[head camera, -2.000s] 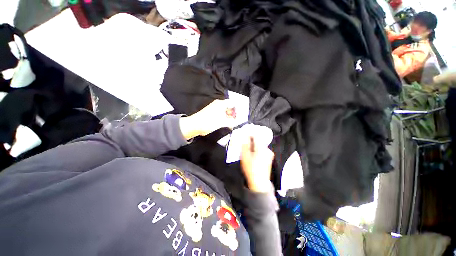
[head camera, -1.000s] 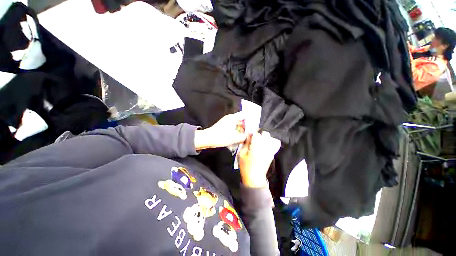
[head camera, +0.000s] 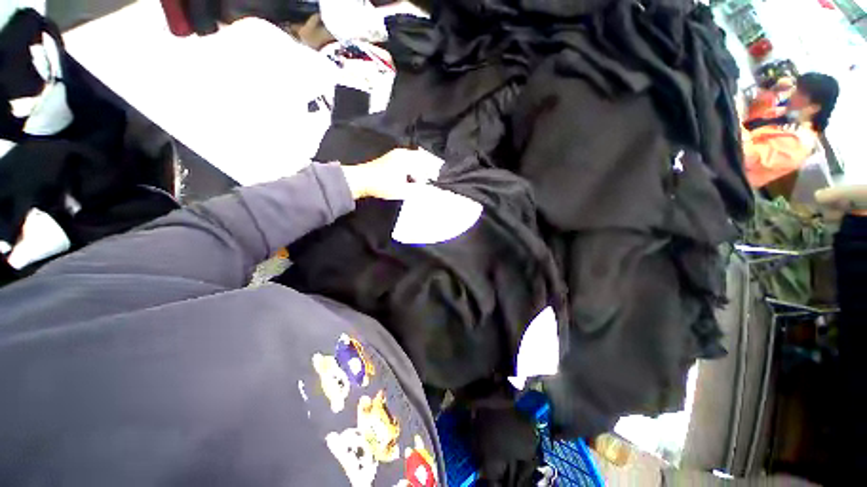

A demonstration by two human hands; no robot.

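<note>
My left hand [head camera: 394,175] is closed on the upper edge of a white collar piece [head camera: 439,219] on a black garment [head camera: 442,295]. The rounded white flap hangs below the fingers and lies flat on the black cloth. A second white piece [head camera: 539,347] shows lower right on the black cloth, near the table's front. The black garment spreads over the area close to my body. My right hand is not in view; I cannot tell whether cloth hides it. No needle or thread can be made out.
A heap of black garments [head camera: 608,143] fills the centre and right. Black garments with white trims [head camera: 86,152] lie left of the white table [head camera: 209,86]. A blue basket [head camera: 570,461] is below. A person in orange [head camera: 780,152] and another person's hand [head camera: 844,198] are at right.
My right hand has left the white piece and gone out of view. My left hand has moved up and left. The black garment now lies spread out, with the rounded white flap exposed.
</note>
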